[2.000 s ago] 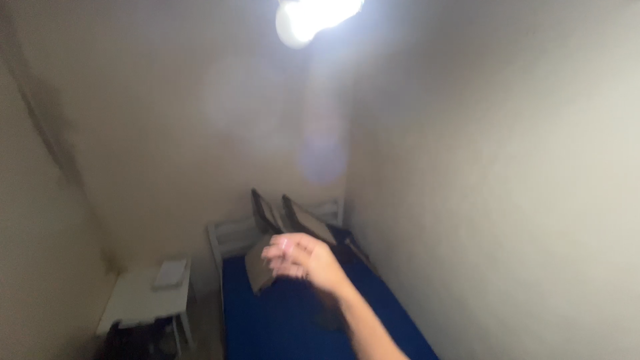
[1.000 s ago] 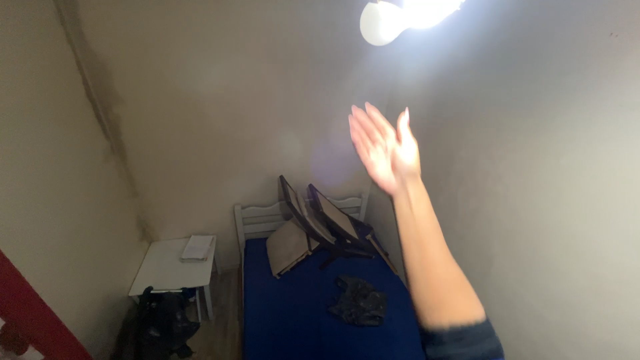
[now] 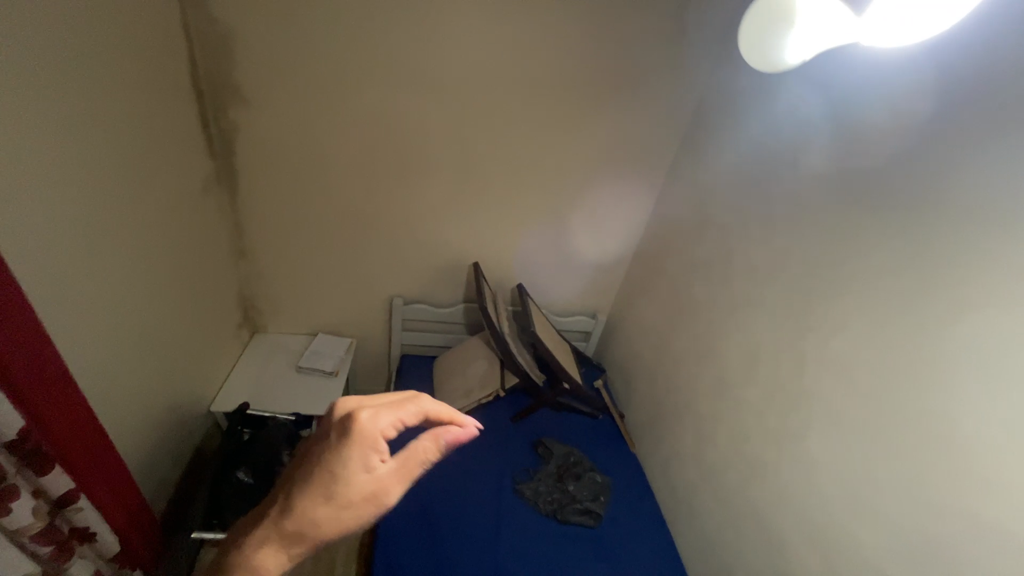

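My left hand (image 3: pixel 384 460) reaches in from the lower left, above the edge of the bed in this view. Thumb and index fingertips meet in a pinch, and no object shows between them. The other fingers are curled behind and partly hidden. Beyond the fingertips lies the blue bed sheet (image 3: pixel 480 488), with a crumpled dark cloth or bag (image 3: pixel 566 482) on it. Dark-framed pieces with beige panels (image 3: pixel 552 336), like folded chairs, lean near the white headboard (image 3: pixel 432 326). My right hand is out of view.
A small white table (image 3: pixel 264 372) with papers or a notebook (image 3: pixel 324 354) stands left of the bed. A black bag (image 3: pixel 260 456) is in front of it. At the left edge hangs a red and floral curtain (image 3: pixel 72 432). A lit bulb (image 3: pixel 776 36) is at upper right.
My right hand, raised with fingers spread a second ago, has left the view. My left hand has come in at the lower left, fingertips pinched.
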